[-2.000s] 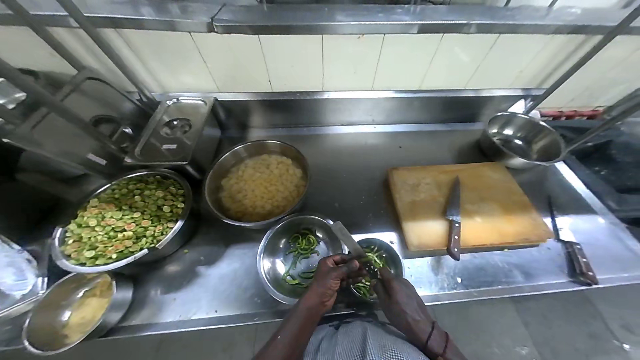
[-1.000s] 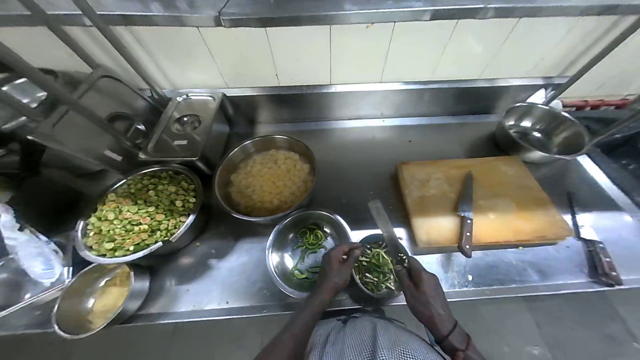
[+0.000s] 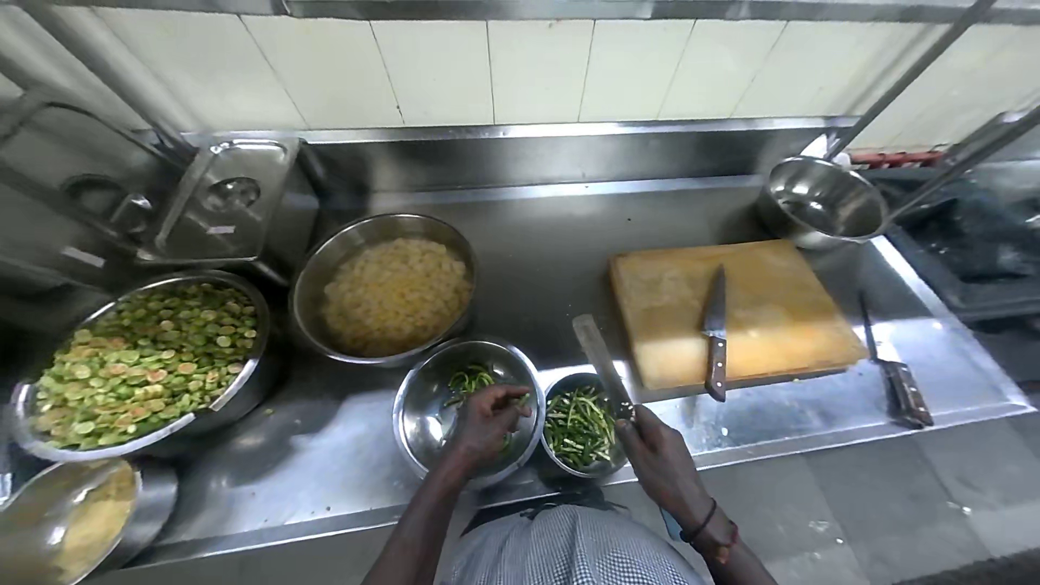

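Note:
My left hand (image 3: pixel 490 424) is over the steel bowl (image 3: pixel 412 406) with a few green chillies (image 3: pixel 470 380). Its fingers are bent; whether they pinch a chilli cannot be made out. My right hand (image 3: pixel 660 455) grips a knife (image 3: pixel 600 353) by the handle end, blade pointing up and left. The blade lies over the right rim of a smaller steel container (image 3: pixel 578 429) filled with slit or cut green chillies. The container stands directly right of the bowl.
A wooden cutting board (image 3: pixel 666 317) bears a second knife (image 3: pixel 716 325); another knife (image 3: pixel 900 386) lies right of it. An empty steel pan (image 3: pixel 825 199) stands behind. Leftward are a bowl of pale cubes (image 3: pixel 398 292), a tub of sliced green vegetables (image 3: pixel 154 366), a lidded steel container (image 3: pixel 227 199) and a tilted bowl (image 3: pixel 158 508).
My left hand has moved left, from the smaller container to over the steel bowl. My right hand still holds the knife beside the container.

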